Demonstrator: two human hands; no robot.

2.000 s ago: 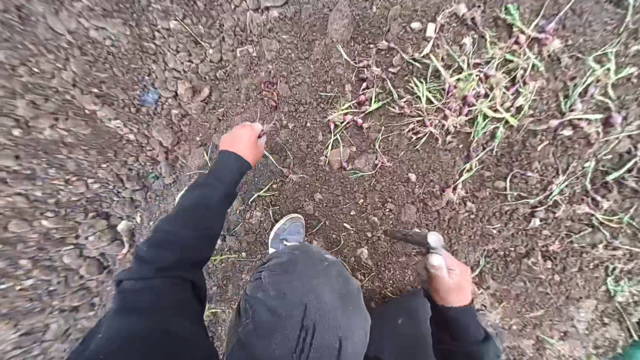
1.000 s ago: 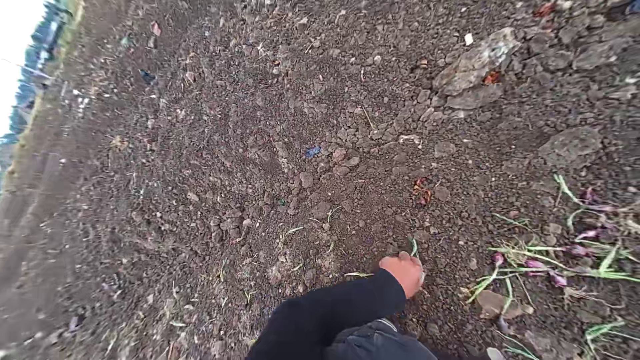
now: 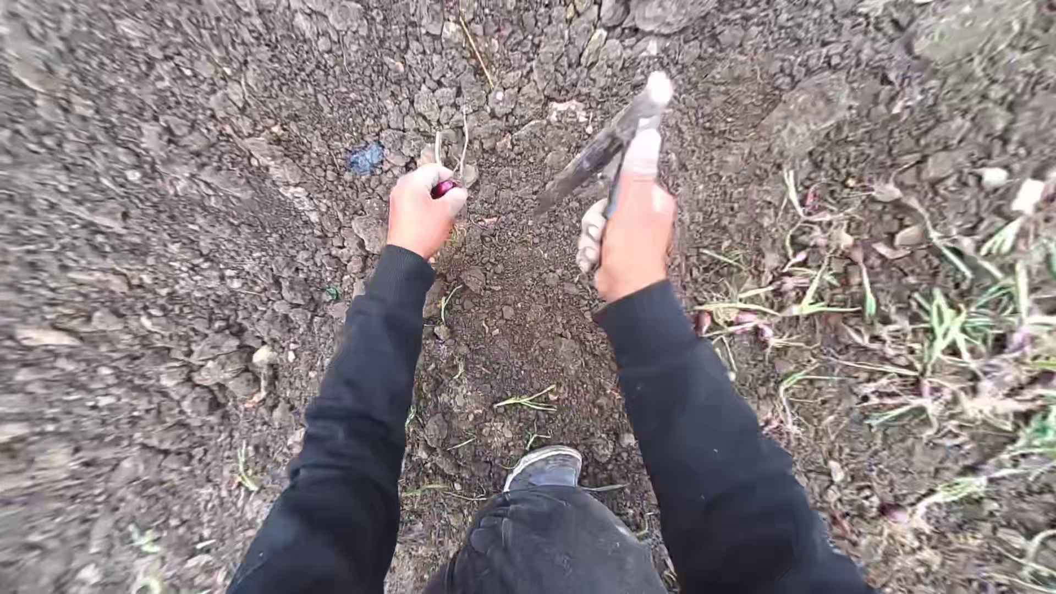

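Observation:
Over the soil left of centre, my left hand [image 3: 422, 210] grips a small purple-red onion bulb [image 3: 444, 189] between thumb and fingers, with thin pale stalks or roots rising beside it. My right hand [image 3: 635, 210], on the other side of the middle, is closed around the handle of a hand tool with a dark, dirty blade [image 3: 590, 161]. The blade slants down to the left, towards the ground between the hands, and its upper end is pale. Whether its tip touches the soil cannot be told. Fingers of the right hand partly hide the handle.
Pulled onions with green leaves [image 3: 945, 330] lie scattered on the right. Clods and stones cover the brown soil [image 3: 528, 330]. A blue scrap [image 3: 365, 158] lies left of my left hand. My shoe [image 3: 544, 468] shows at bottom centre, with small green sprouts [image 3: 528, 402] beyond it.
The view has swung considerably. My right hand with the tool, out of view one second ago, is back in view and raised forward compared with two seconds ago. A purple bulb now shows in my left hand.

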